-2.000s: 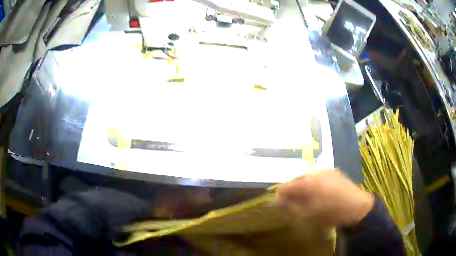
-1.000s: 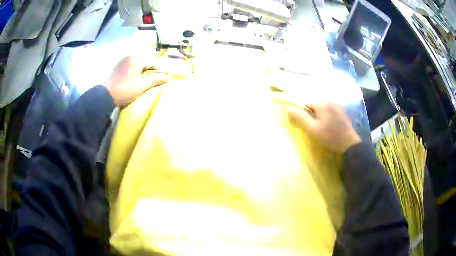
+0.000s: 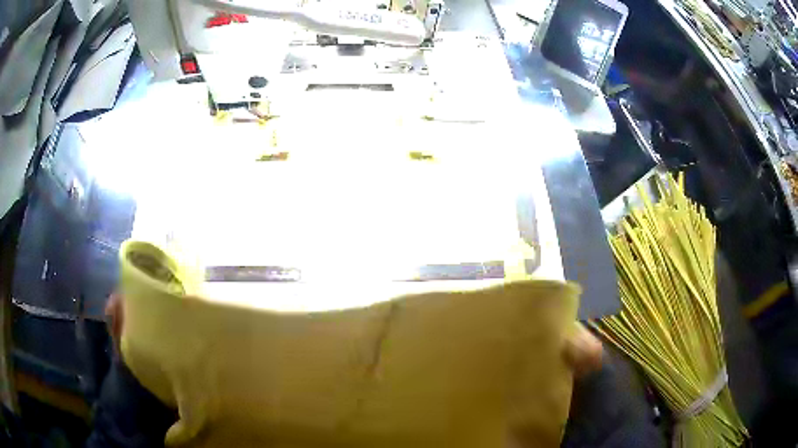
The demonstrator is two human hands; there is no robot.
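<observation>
A large soft yellow bag panel hangs across the front edge of the machine bed, with its top edge lying low over the plate. Its upper left corner is curled over. My left hand shows only as a sliver at the panel's left edge, mostly hidden behind it. My right hand holds the panel's right edge, its fingers partly hidden. The pale base plate is glaring white, with yellow tape pieces on it.
The white sewing head stands at the back. Grey sheets are stacked at upper left. A tilted control panel stands at upper right. A tied bundle of yellow strips stands at right.
First the yellow piece was low in front, then spread over the bed under both hands. Now it is drawn back toward me and held up at the bed's front edge, uncovering the plate.
</observation>
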